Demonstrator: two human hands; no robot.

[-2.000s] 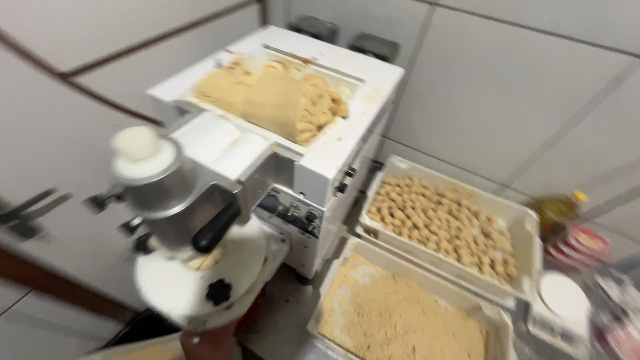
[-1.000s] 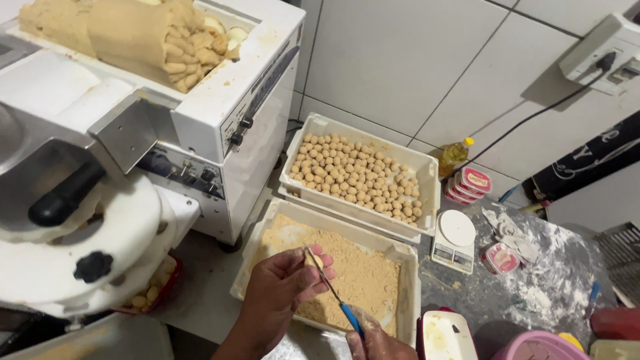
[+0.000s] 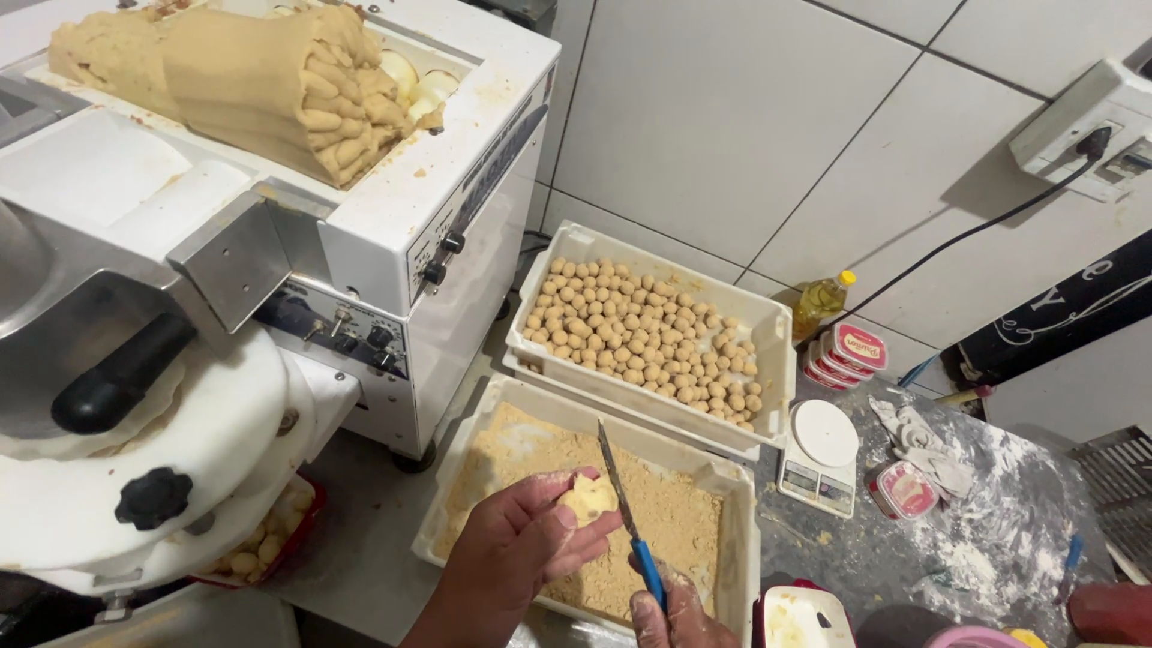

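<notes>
My left hand holds a small piece of pale yellow dough between thumb and fingers, above a white plastic tray of tan breadcrumb-like crumbs. In my right hand is a knife with a blue handle; its thin, smeared blade points up and stands just right of the dough piece. Behind lies a second white tray with many round coated balls. A large mass of tan dough sits in the top of a white food-forming machine.
Right of the trays stand a kitchen scale, an oil bottle, stacked red tubs and a floured dark worktop. A red-rimmed container is near my right hand. The machine's white disc and black-handled part stand at left.
The dough piece in my left hand shows more clearly now, and the knife blade is more upright, to its right. Two seconds ago neither knife nor dough piece was in view.
</notes>
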